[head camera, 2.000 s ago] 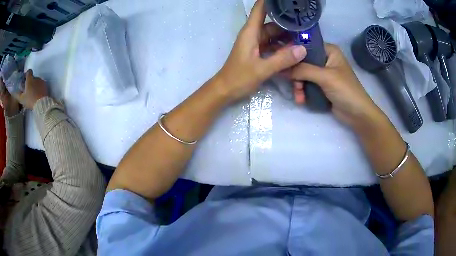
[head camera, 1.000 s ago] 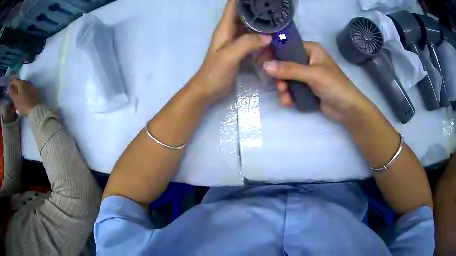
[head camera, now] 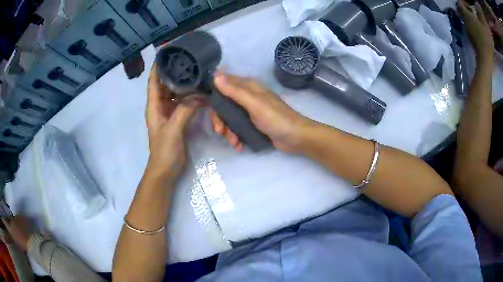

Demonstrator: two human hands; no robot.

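A dark grey handheld blower (head camera: 204, 50) is held above the white foam sheet, its open round end facing left and towards me. My right hand (head camera: 259, 110) is wrapped round its handle, with the thumb high near the head. My left hand (head camera: 168, 124) is under and beside the blower head, its fingers partly hidden behind it; it seems to support the head. No light shows on the handle, where my right thumb covers the upper part. Another grey blower (head camera: 347, 93) with a finned grille lies on the sheet to the right.
Several more blowers (head camera: 394, 60) lie at the far right among white sleeves (head camera: 353, 55). A sleeved blower (head camera: 71, 173) lies at the left. Retail boxes (head camera: 83, 49) line the far left edge. Other people's hands (head camera: 477, 27) show at the right, and a sleeve (head camera: 55, 259) at the lower left.
The view has turned right, showing more boxes and a person at the right. The held blower has tilted with its head to the left, and the purple-white light is no longer visible.
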